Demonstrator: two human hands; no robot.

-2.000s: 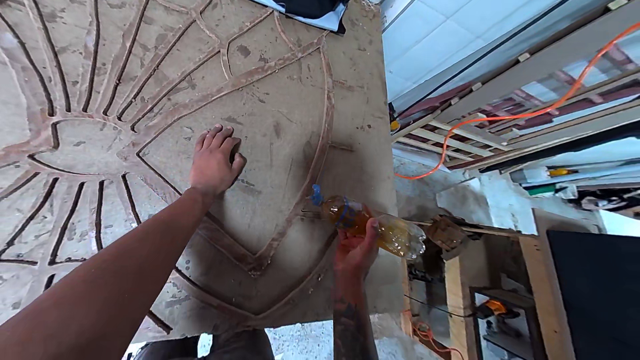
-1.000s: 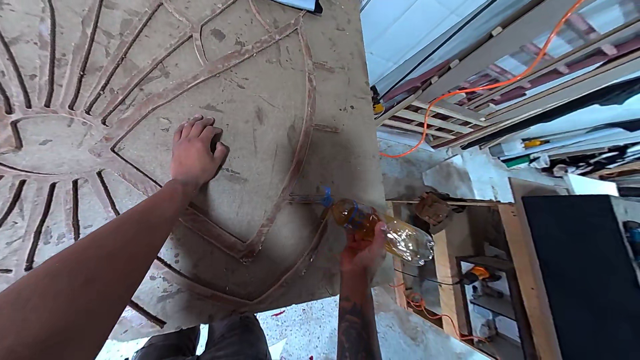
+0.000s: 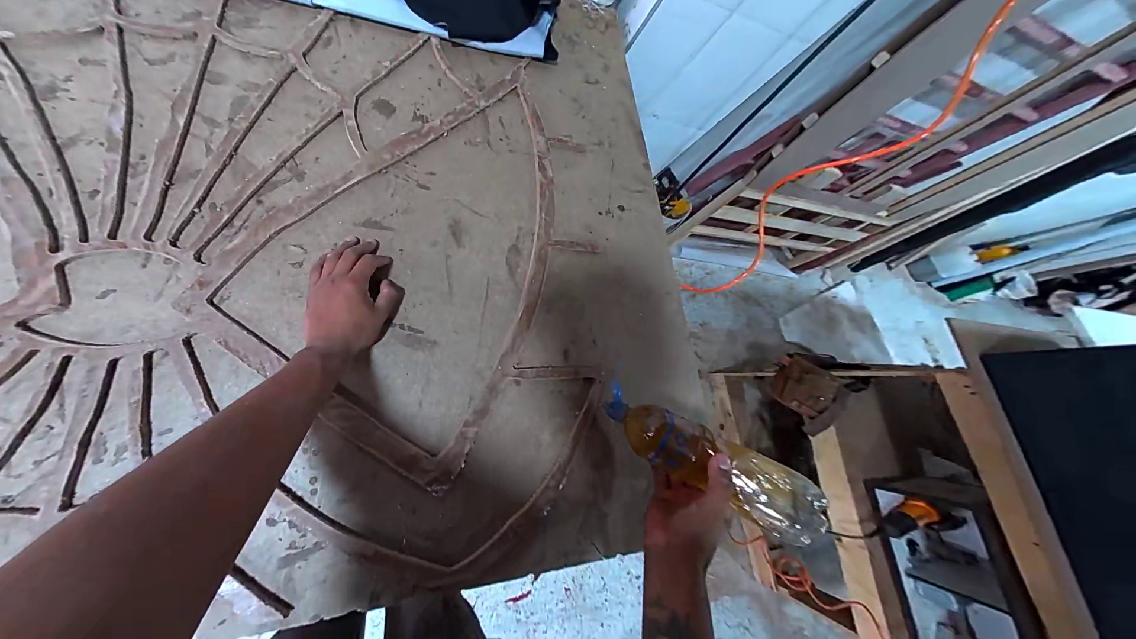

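Observation:
A large flat board [image 3: 444,266] bears a carved pattern of grooves, with reddish-brown material along them. My left hand [image 3: 349,297] rests on its bare surface with fingers slightly curled, holding nothing. My right hand [image 3: 692,497] grips a clear plastic bottle [image 3: 754,484] that contains amber liquid. The bottle is tilted, its blue cap [image 3: 615,404] pointing left and down over the grooves near the board's right edge. Whether liquid comes out of the cap cannot be told.
A black item on a white sheet [image 3: 479,22] lies at the board's top edge. Right of the board are an orange cord [image 3: 830,164], a wooden frame [image 3: 834,461] with a leather pouch [image 3: 808,390], an orange and black power tool [image 3: 914,515] and a dark panel [image 3: 1065,479].
My right hand has moved the bottle along the board's right side, away from the lower groove corner it was near two seconds ago. My left hand stays flat on the board.

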